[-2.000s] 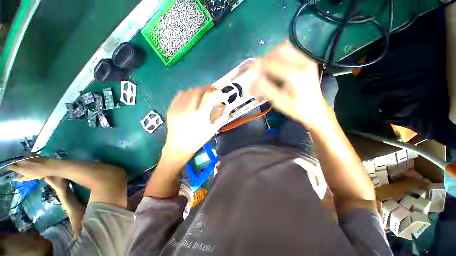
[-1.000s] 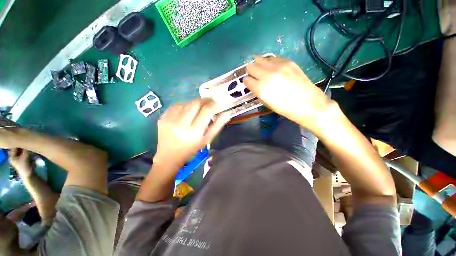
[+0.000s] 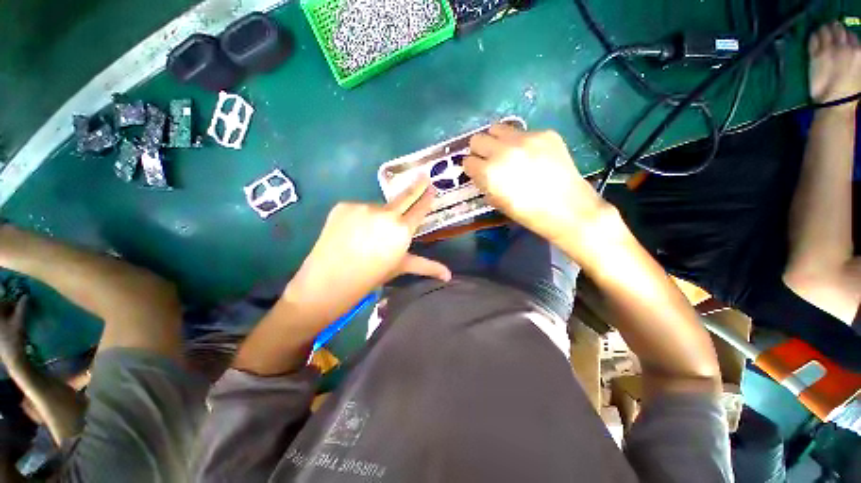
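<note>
A pale plastic housing (image 3: 401,177) with rounded corners lies slanted at the bench's front edge. A white retaining bracket (image 3: 446,174) over black sits in its middle. My left hand (image 3: 363,241) has its extended fingers on the housing beside the bracket's left side, thumb spread apart below the near edge. My right hand (image 3: 529,174) covers the housing's right part, with bent fingertips close together at the bracket's right side; whether they pinch something small is hidden. An orange-brown edge (image 3: 472,227) shows under the housing.
A green screw basket (image 3: 385,64) of silver screws is at the back beside a dark tray (image 3: 481,8). Left are black cups (image 3: 250,40), loose brackets (image 3: 271,193) and dark small parts (image 3: 151,123). Black cable (image 3: 604,127) lies right. Other people's arms (image 3: 90,274) show at both sides.
Over two seconds my right hand has come down onto the housing's right part. Since one second ago, my left thumb has moved off the near edge and spread; its fingers stay at the bracket.
</note>
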